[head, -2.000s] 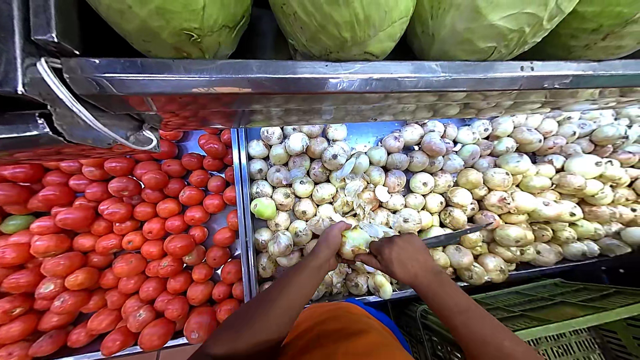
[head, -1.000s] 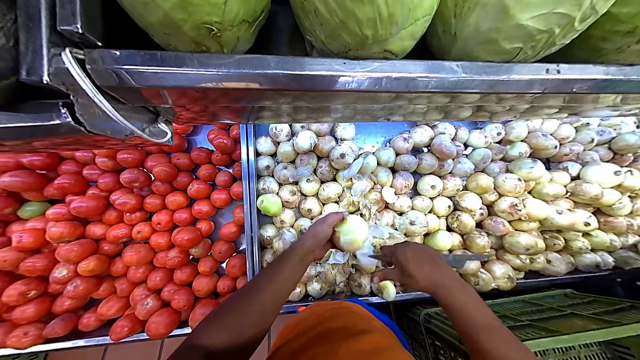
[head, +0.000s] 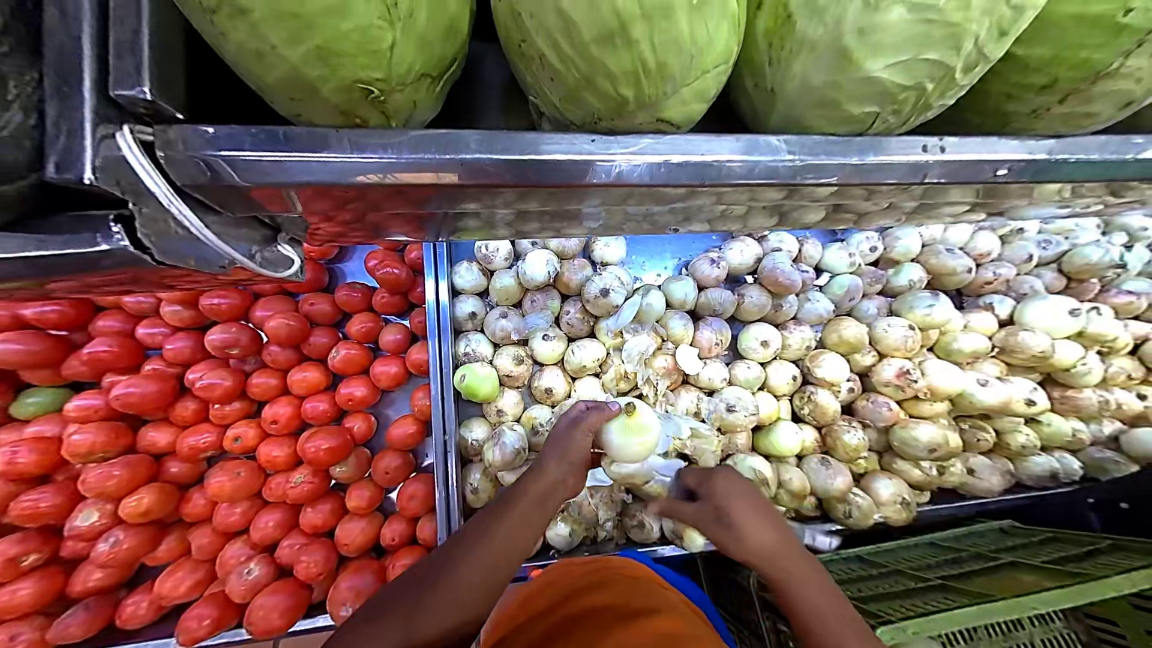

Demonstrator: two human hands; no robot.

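Note:
My left hand (head: 576,450) holds a whitish peeled onion (head: 629,430) by its side, the stem end facing up. Close by on the right, my right hand (head: 720,508) is closed, and the blurred pale blade of a knife (head: 817,538) shows beyond its outer side. Thin onion skin (head: 670,432) hangs between the hands, beside the held onion. Both hands are over the near edge of a metal bin heaped with white onions (head: 846,441). Loose papery skins (head: 641,351) lie on the onions above the hands.
Left of a metal divider (head: 443,387) lie many red tomatoes (head: 234,480). A metal shelf edge (head: 630,162) crosses above the bins, with several green cabbages (head: 621,63) on it. A white cable (head: 193,216) loops at its left end. Green plastic crates (head: 981,576) stand at the lower right.
The knife blade beside my right hand has swung from pointing up-right to pointing lower right. The onion in my left hand now shows more smooth white surface than two seconds ago.

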